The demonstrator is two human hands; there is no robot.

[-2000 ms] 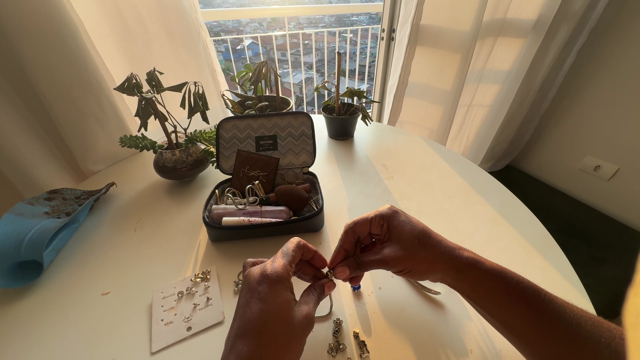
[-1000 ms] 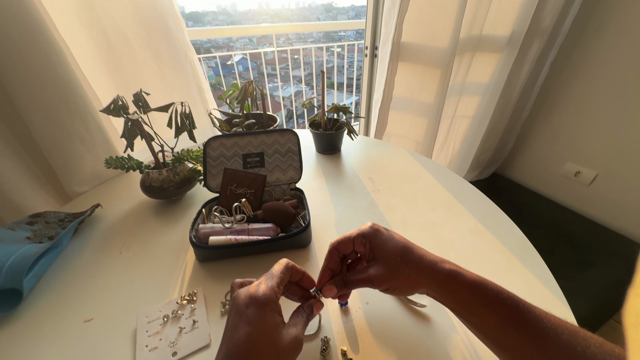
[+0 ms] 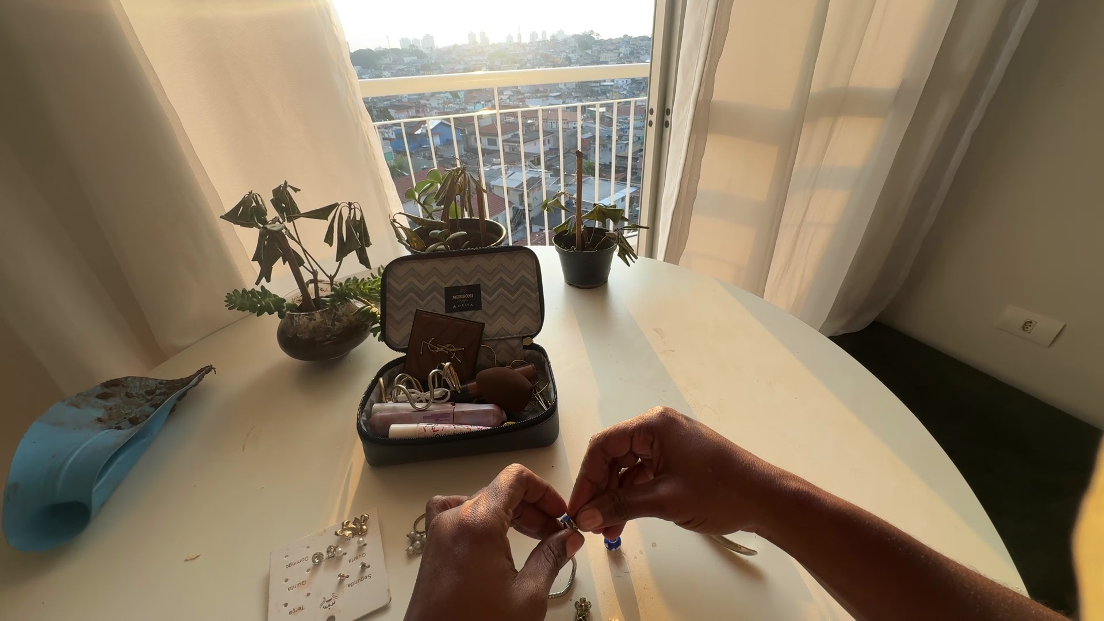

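Note:
My left hand (image 3: 504, 548) and my right hand (image 3: 660, 474) meet at the fingertips, pinching a small blue and silver bead (image 3: 567, 522) between them. A silver chain or bracelet (image 3: 565, 580) curves below my left thumb, partly hidden by that hand. Just under my right fingers, a blue bead (image 3: 612, 543) lies on the white table. Another metal charm (image 3: 582, 609) shows at the bottom edge. Left of my left hand is a jewellery piece with pale beads (image 3: 416, 542), partly covered. A white earring card (image 3: 289, 569) carries several earrings.
Beyond my hands stands an unzipped dark case (image 3: 461, 450) with a brush, tubes and a brown compact. Behind it are potted plants (image 3: 323, 336), (image 3: 585, 263). A blue scoop-shaped container (image 3: 65, 474) with soil lies at the left. A curved metal piece (image 3: 733, 545) rests beneath my right wrist.
Both hands stay together at the fingertips, with only small finger movements. The view has shifted slightly.

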